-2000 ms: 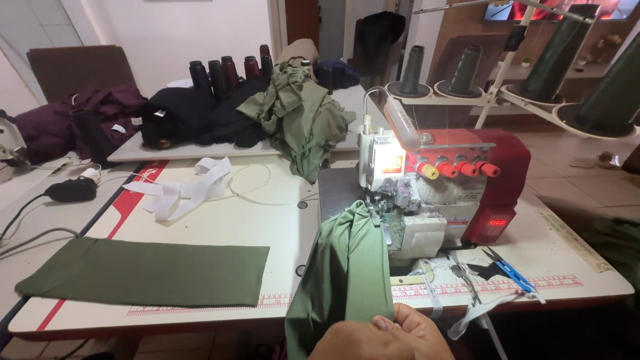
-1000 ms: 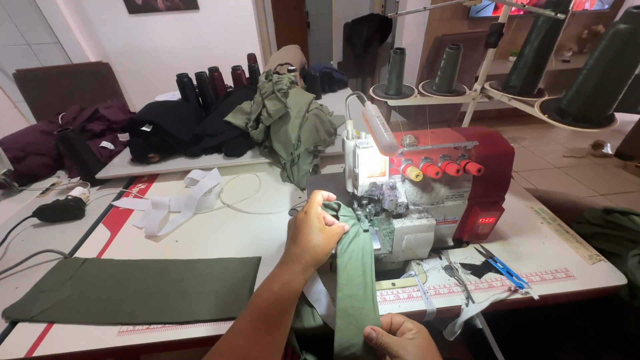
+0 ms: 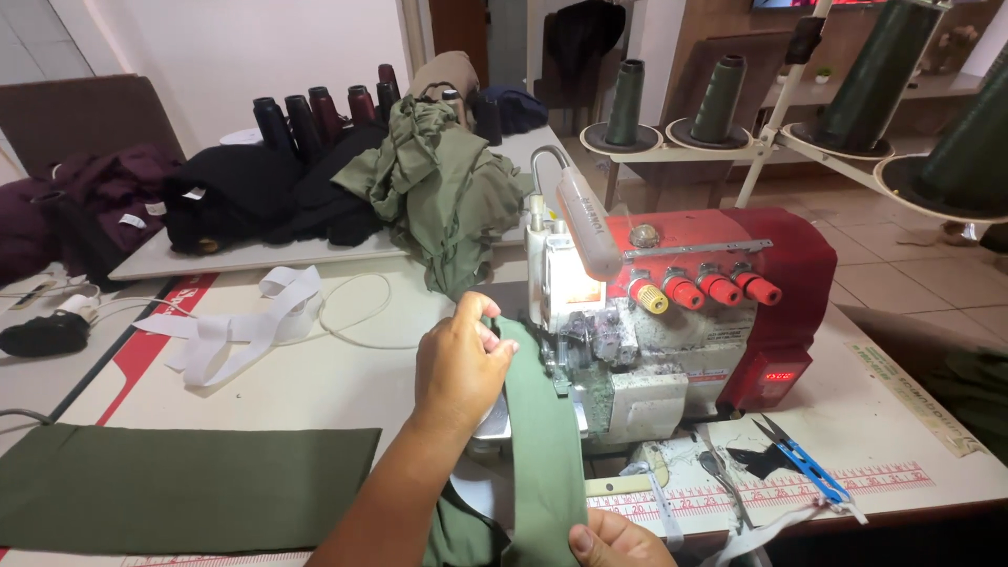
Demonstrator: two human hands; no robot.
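A red and white overlock sewing machine stands on the table, its lamp lit beside the needle area. A green fabric strip runs down from the presser foot area toward the table's front edge. My left hand pinches the strip's upper end, left of the needle area. Lower down, my right hand grips the strip's right edge between thumb and fingers. More green fabric hangs below the strip. A folded dark green fabric panel lies flat at the left.
White elastic tape lies behind the panel. Blue thread snips and metal tweezers lie at the front right. Crumpled green and black garments are piled at the back. Green thread cones stand on the rack at upper right.
Two seconds ago only one hand was plainly in view, low on the fabric. My left hand has since come to the strip's upper end, where it was a second ago too.
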